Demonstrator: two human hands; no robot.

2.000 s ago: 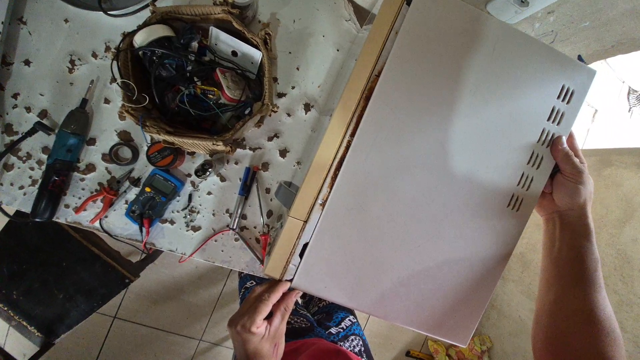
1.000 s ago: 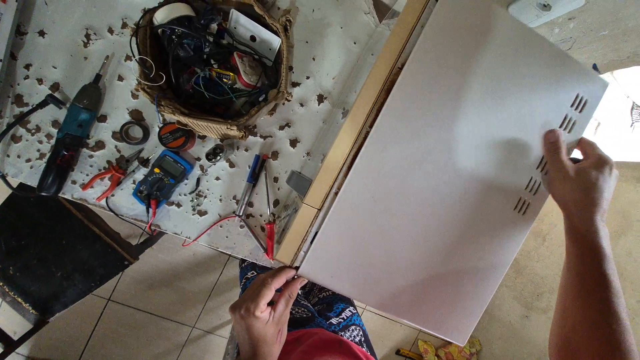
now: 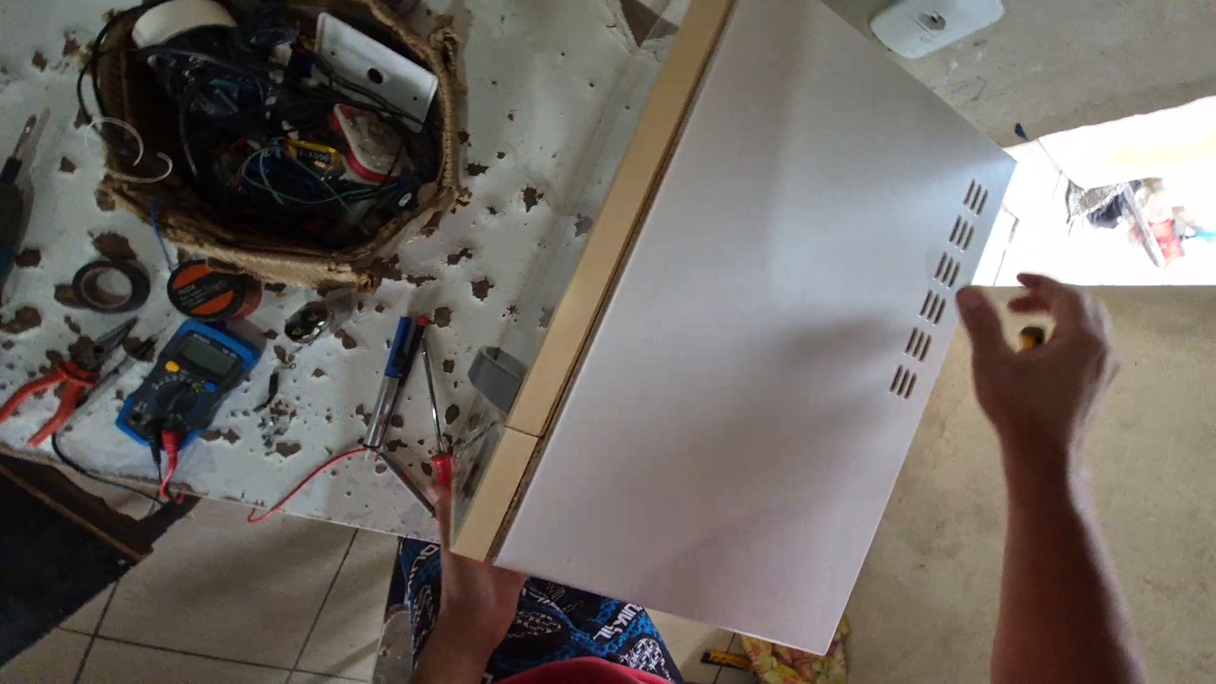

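A white metal appliance cover (image 3: 741, 313) with rows of vent slots stands tilted on the worn white table, its beige front frame (image 3: 608, 275) facing left. My left hand (image 3: 475, 579) is at the frame's lower corner, its fingers mostly hidden behind it, so its grip does not show. To the right of the vent slots, my right hand (image 3: 1045, 351) is raised off the cover with thumb and fingers apart. A small dark and yellow thing shows between them; whether the hand holds it is unclear.
Left of the appliance are a box of cables and parts (image 3: 285, 256), a blue multimeter (image 3: 190, 380), red-handled pliers (image 3: 66, 389), black tape (image 3: 111, 285), a soldering iron (image 3: 389, 380) and a screwdriver (image 3: 439, 446). A wall (image 3: 1092, 399) lies at the right.
My right hand has come off the cover's vented side. My left hand has shifted from the lower corner's outside to partly behind the frame. The gap between cover and frame looks narrower.
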